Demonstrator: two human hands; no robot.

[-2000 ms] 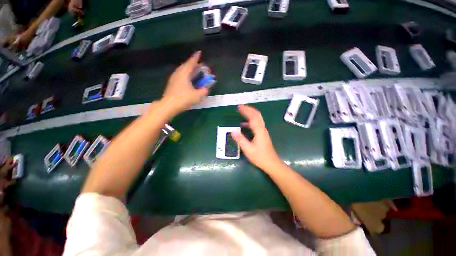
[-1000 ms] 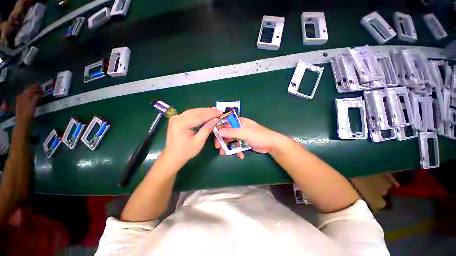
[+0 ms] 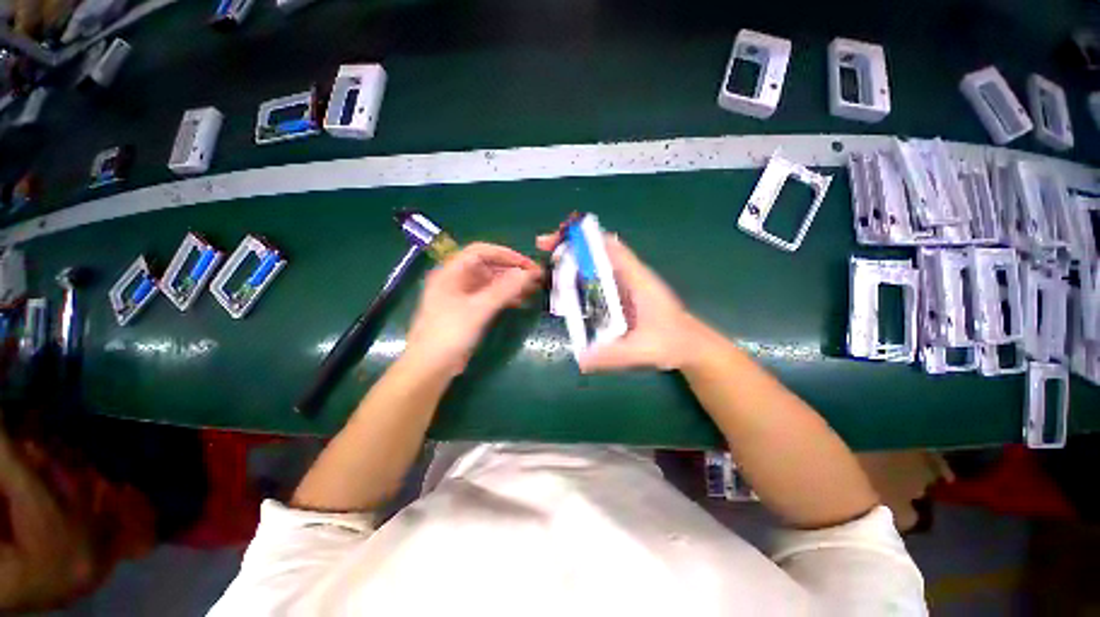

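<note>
My right hand point(image 3: 645, 311) holds a half-assembled unit point(image 3: 591, 283), a white frame with a blue strip and green parts inside, tilted above the bench. My left hand point(image 3: 477, 295) is beside it, thumb and fingertips together near the unit's left side; whether they pinch something small cannot be told. A white housing shows partly behind the held unit. The mallet point(image 3: 362, 323) lies slanted left of my left hand, its head and yellow-green face near my fingers.
Several half-assembled units point(image 3: 191, 271) lie in a slanted row at left. A single bezel point(image 3: 784, 200) lies right of centre, beside a heap of bezels point(image 3: 953, 295). Housings point(image 3: 859, 80) lie on the belt behind the pale metal strip point(image 3: 676, 153). Another person's arm point(image 3: 36, 518) shows at lower left.
The held unit has turned more upright and moved slightly right. My left hand has drawn back from it. Belt items appear shifted, and the view has shifted too.
</note>
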